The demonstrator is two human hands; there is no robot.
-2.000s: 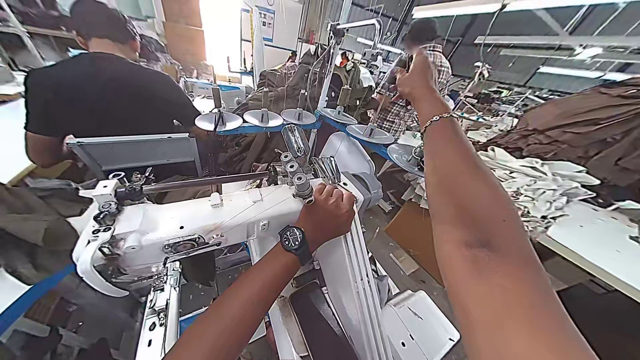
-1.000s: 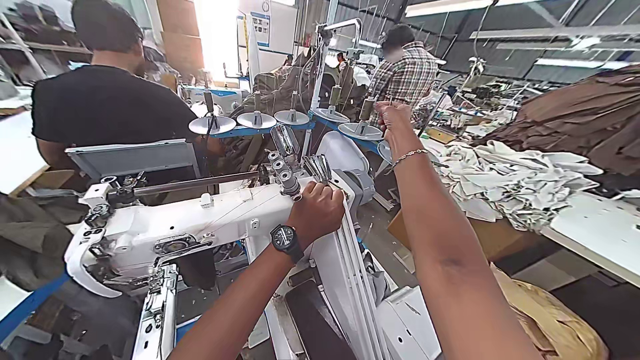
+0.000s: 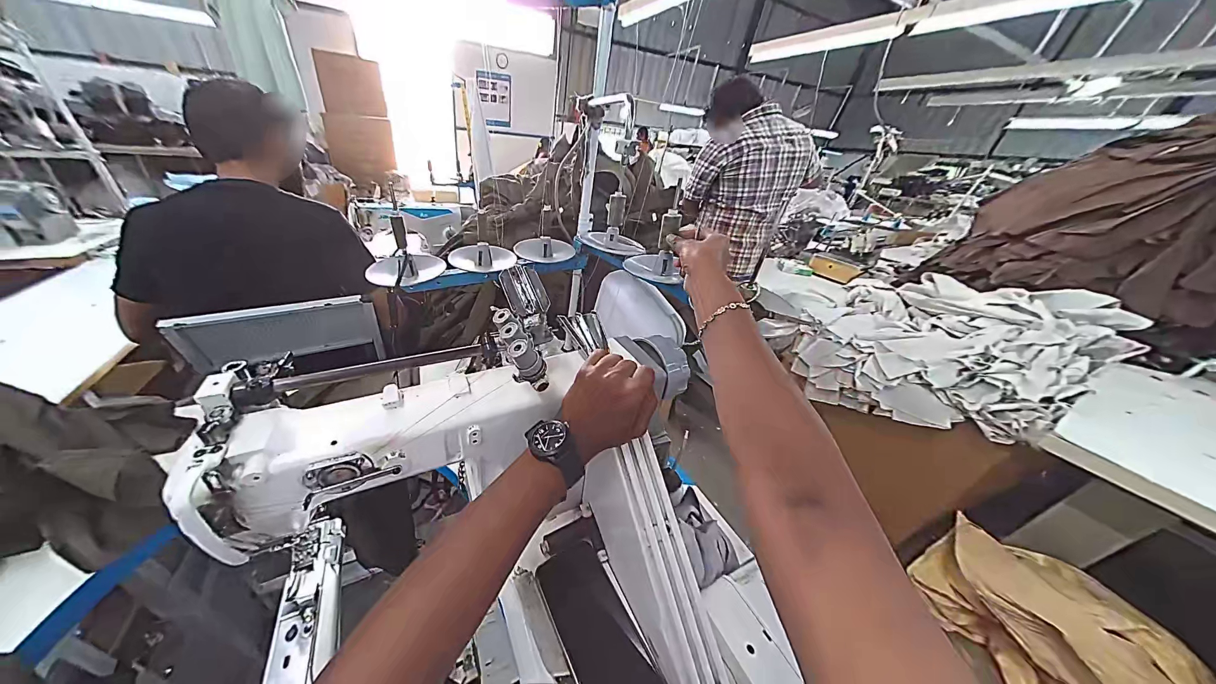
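Observation:
My left hand [image 3: 610,404], with a dark watch on the wrist, rests curled on top of the white industrial sewing machine [image 3: 399,427], by its handwheel [image 3: 665,364]. Whether its fingers grip anything cannot be told. Further up, my right hand [image 3: 701,253] reaches to a dark green thread cone [image 3: 671,226] on a spool disc [image 3: 655,267] of the thread stand; the fingers are at the cone and the grip is unclear. Beside my left hand are the thread tension knobs [image 3: 521,350]. Other discs [image 3: 483,257] stand along the blue rail.
A person in a black shirt [image 3: 242,242] sits at the left; another in a checked shirt [image 3: 755,171] stands beyond the stand. Grey-white cut fabric pieces [image 3: 940,351] cover a table at the right, below a brown cloth pile [image 3: 1092,218]. Tan fabric [image 3: 1045,608] lies lower right.
My right hand has come down from a raised position to the cone on the stand. My left hand stays on the machine. The person in the black shirt has turned the head to the right.

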